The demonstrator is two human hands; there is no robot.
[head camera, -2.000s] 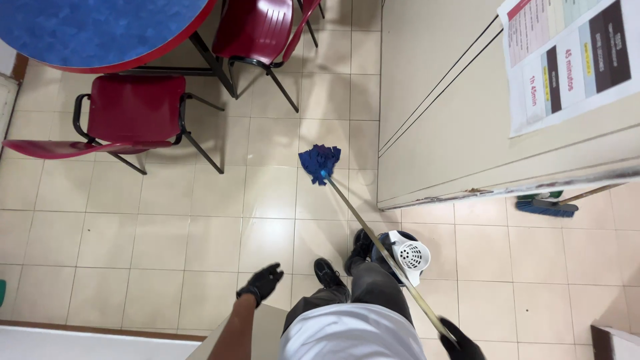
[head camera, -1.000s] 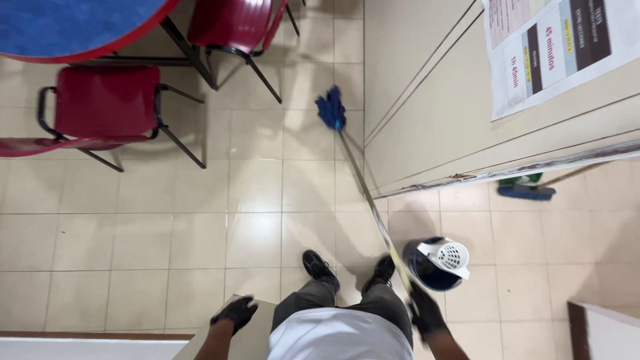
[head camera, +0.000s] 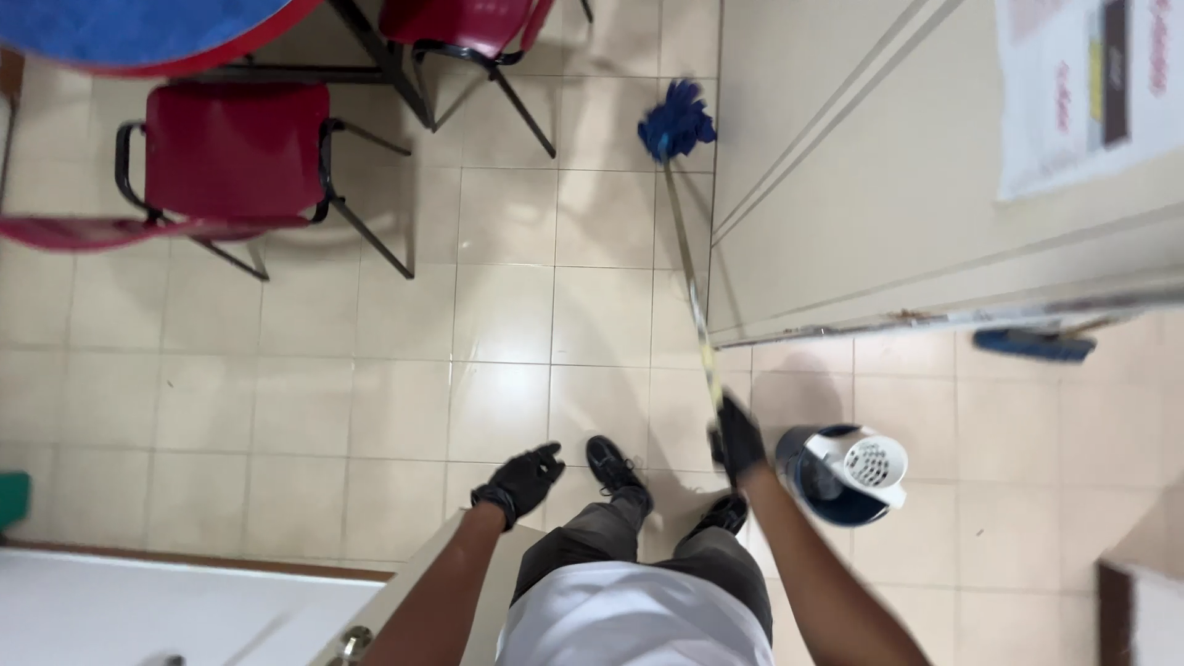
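Observation:
My right hand [head camera: 738,442], in a black glove, grips the long handle [head camera: 690,277] of a mop near its lower visible part. At the far end of the handle, the blue mop head [head camera: 678,122] lies on the tiled floor beside the light-coloured partition. My left hand [head camera: 525,479], also gloved in black, holds nothing and hangs left of my shoes with its fingers apart. A dark mop bucket [head camera: 803,462] with a white perforated wringer [head camera: 872,462] stands on the floor to the right of my right hand.
Red chairs [head camera: 239,148] and a round blue table with a red rim [head camera: 199,65] stand at the upper left. The partition [head camera: 860,185] bears a printed sheet. A blue broom head [head camera: 1034,344] lies beyond its edge. Behind my left forearm is a door with a round knob [head camera: 354,640].
My right hand has moved forward with the mop, and the mop head has gone farther out, close to the partition. The bucket now shows to the right of my right hand.

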